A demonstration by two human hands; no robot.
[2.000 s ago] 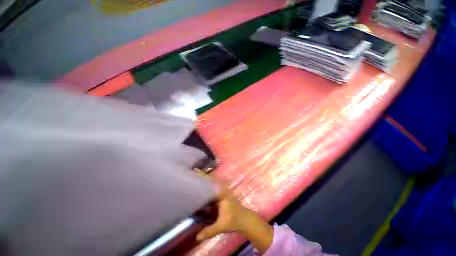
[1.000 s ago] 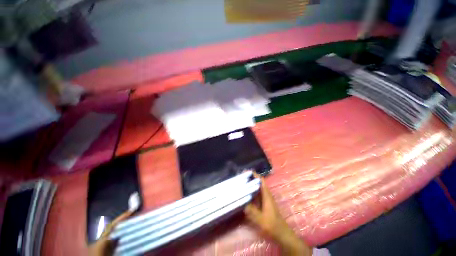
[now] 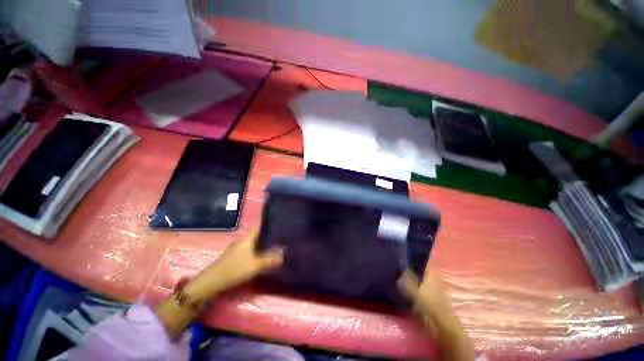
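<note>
A small stack of black tablets (image 3: 332,247) with a white label stands tilted in front of me, its blue-grey edge up. My left hand (image 3: 247,264) grips its left side and my right hand (image 3: 422,296) its right side; the right hand is blurred. Behind it, another black tablet (image 3: 321,171) with a label lies partly hidden on the bench. A single black tablet (image 3: 205,187) with a white label lies to the left. Loose white sheets (image 3: 353,134) lie at the back, touching the hidden tablet.
An interleaved stack (image 3: 60,166) stands at the left, another (image 3: 593,229) at the right. A tablet on a white sheet (image 3: 466,134) lies on the green mat. A blue bin (image 3: 32,310) with sheets is below left. A person's sleeve (image 3: 15,92) shows at the upper left.
The view has swung left. The held stack, earlier with its striped edges towards me, is now tilted up, showing a black labelled face. Both hands still hold it.
</note>
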